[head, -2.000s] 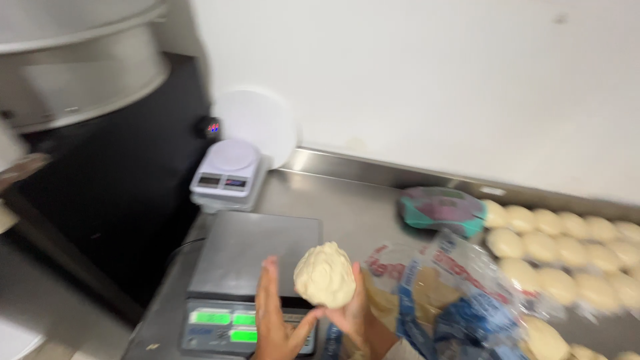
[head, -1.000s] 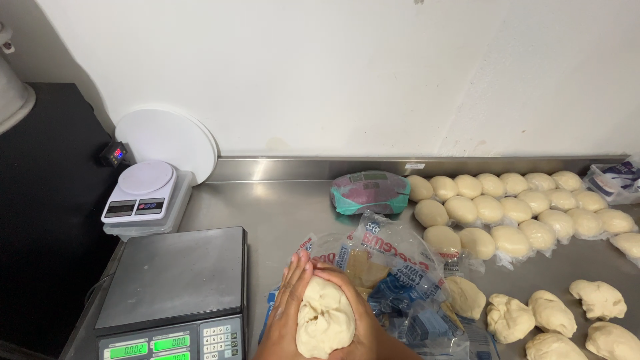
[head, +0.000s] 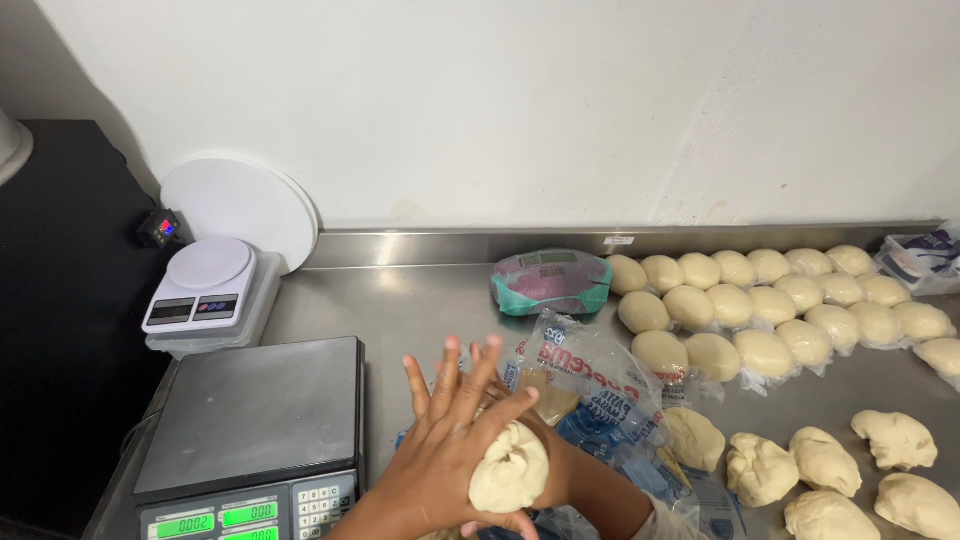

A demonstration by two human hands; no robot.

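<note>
A pale dough ball with a gathered, creased face sits between my two hands, low in the middle of the head view. My left hand lies across its near left side, fingers spread. My right hand cups the far right side, partly hidden behind the left hand and the dough. Printed clear plastic bags lie under and beyond the hands. To the left stands a digital counter scale with a bare platform and lit green displays. Rough dough pieces rest at the lower right.
Rows of smooth plastic-wrapped dough balls fill the back right, beside a teal and purple package. A small white kitchen scale sits on a plastic container, before a round white board. A plastic tub stands far right on the steel table.
The view has swung to the right since two seconds ago. My hands stay around the dough; my left hand now lies across it with fingers spread, where both hands cupped its sides a second ago.
</note>
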